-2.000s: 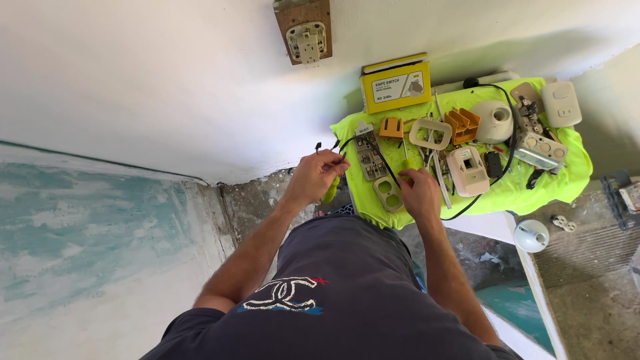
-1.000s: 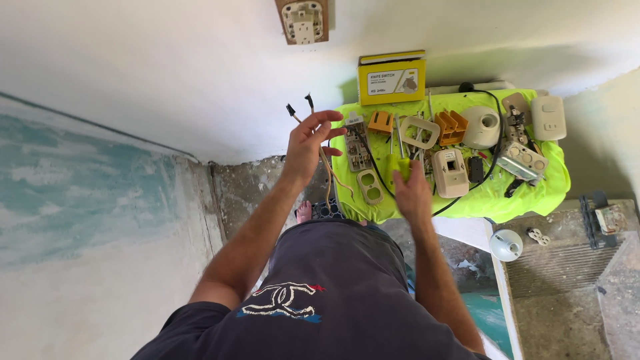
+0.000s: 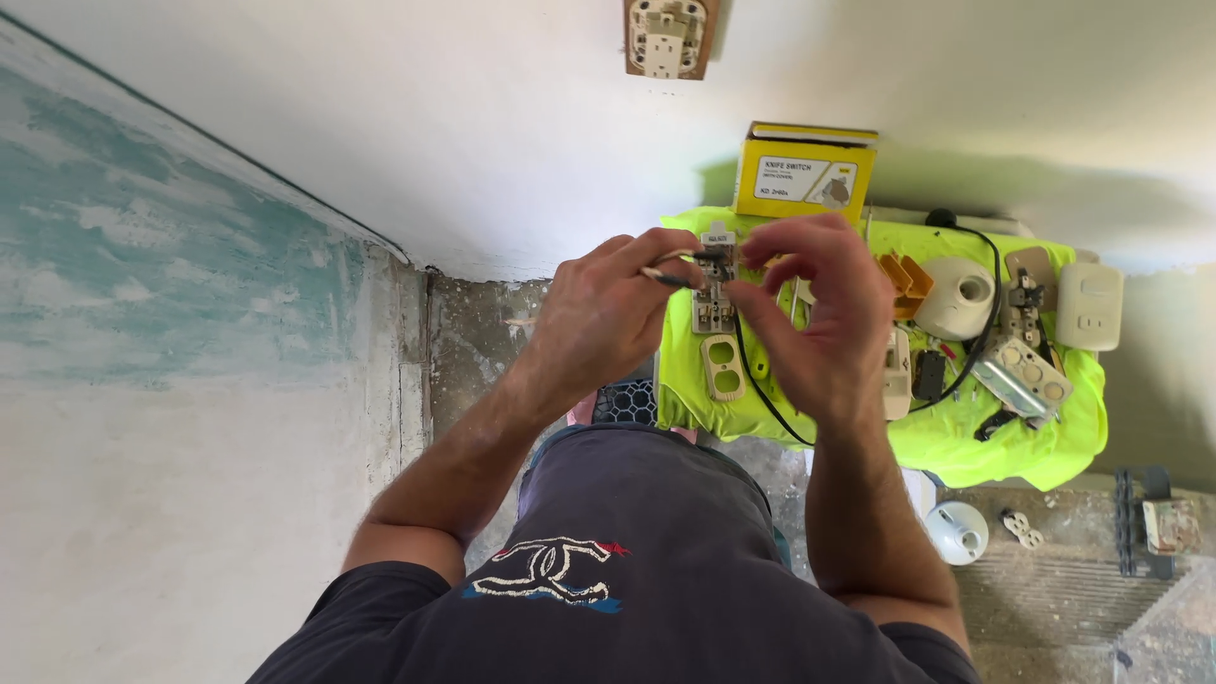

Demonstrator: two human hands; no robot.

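My left hand [image 3: 608,309] pinches two thin light-coloured wires [image 3: 673,256] whose dark ends point right, over a small switch base with metal contacts [image 3: 714,313]. Just to the right, my right hand [image 3: 822,304] is raised with thumb and fingers curved apart; its fingertips are near the wire ends, and I cannot tell whether they touch anything. A beige duplex outlet cover plate [image 3: 724,369] lies on the neon yellow-green cloth [image 3: 684,399] below the hands. A black cable [image 3: 760,380] runs down beside it. Part of the cloth's load is hidden behind my right hand.
A yellow knife switch box [image 3: 803,176] stands at the wall. Further right on the cloth are orange plastic parts [image 3: 907,285], a white lamp holder [image 3: 955,297], a metal box [image 3: 1024,380] and a white socket [image 3: 1090,306]. Another lamp holder [image 3: 956,532] sits lower. A mounted outlet [image 3: 668,40] is above.
My right hand has moved up from the lower part of the cloth to beside my left hand; the yellow-green thing at its fingers no longer shows there. The wires' dark ends now point right instead of up.
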